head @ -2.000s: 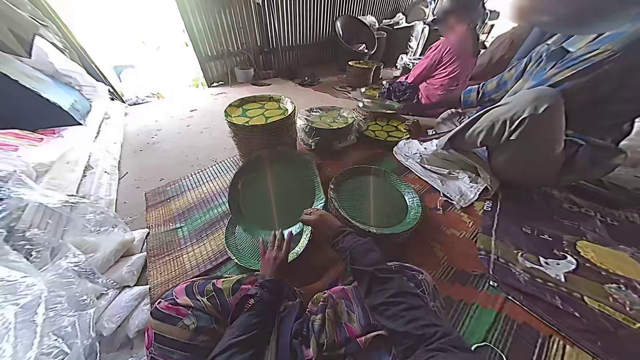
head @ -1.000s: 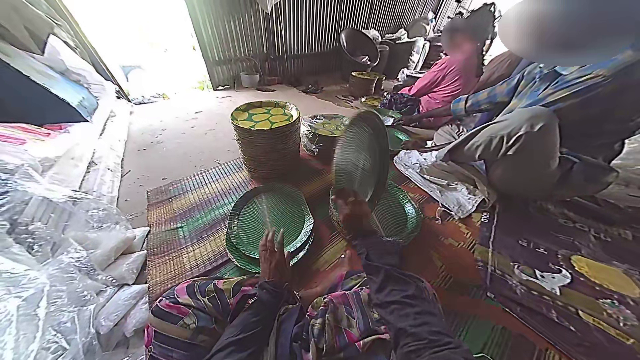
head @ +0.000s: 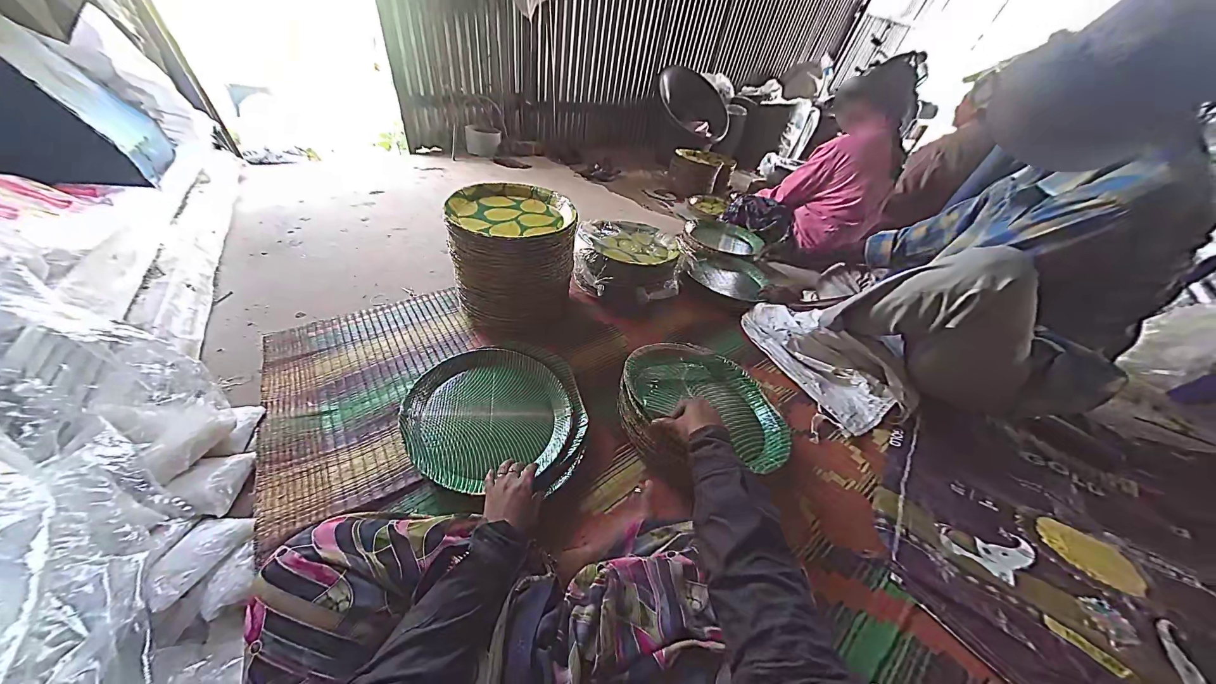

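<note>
My left hand rests on the near rim of the top round green plate in a low pile on the woven mat. To the right, my right hand is at the near left rim of another stack of green plates; its fingertips are partly hidden, so a grip cannot be told. Beyond the two piles stands a tall stack of plates with a yellow-patterned top one. Beside that is a shorter, plastic-wrapped stack.
Clear plastic bags lie along the left. People sit at the right, one in a checked sleeve, near more green plates. A dark printed sheet covers the floor at right. A corrugated metal wall stands behind.
A green plate that my right hand held up on edge over the right stack is no longer raised. My left hand has stayed at the left pile.
</note>
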